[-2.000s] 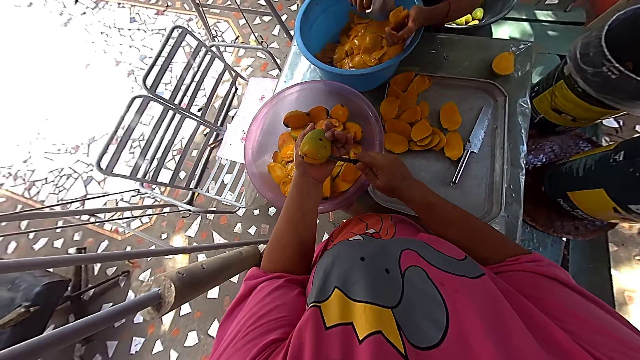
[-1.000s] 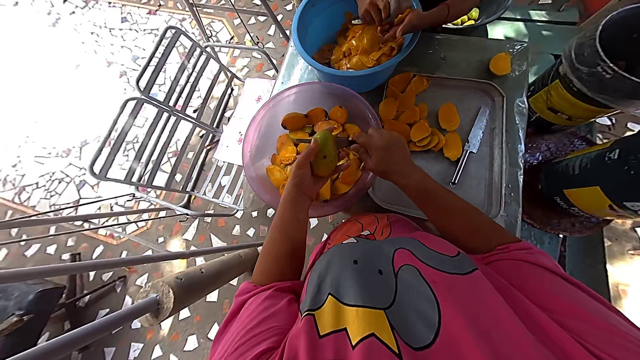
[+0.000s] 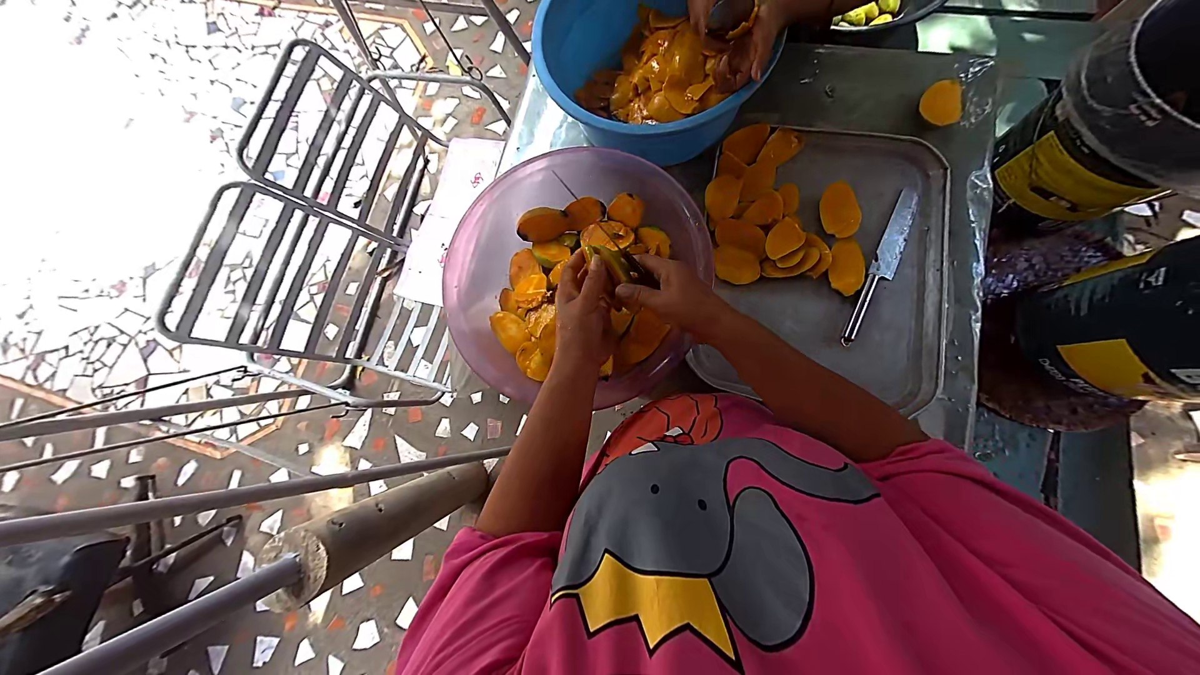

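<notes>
Over a pink translucent plastic bowl of cut mango pieces, my left hand holds a green-skinned mango. My right hand grips the dark handle of a knife, its thin blade pointing up and left across the mango. Just how the blade meets the fruit is hard to tell. Right of the bowl, a metal tray bears orange mango slices and a second knife with a shiny handle.
Another person's hands work in a blue plastic basin of mango pieces. One slice lies on the plastic-covered table. Dark containers stand at right. A metal folding chair is at left, near metal bars and a wooden pole.
In my left hand the mango has been turned, and the knife blade now shows pointing away over it. The other person's hands have shifted within the blue basin.
</notes>
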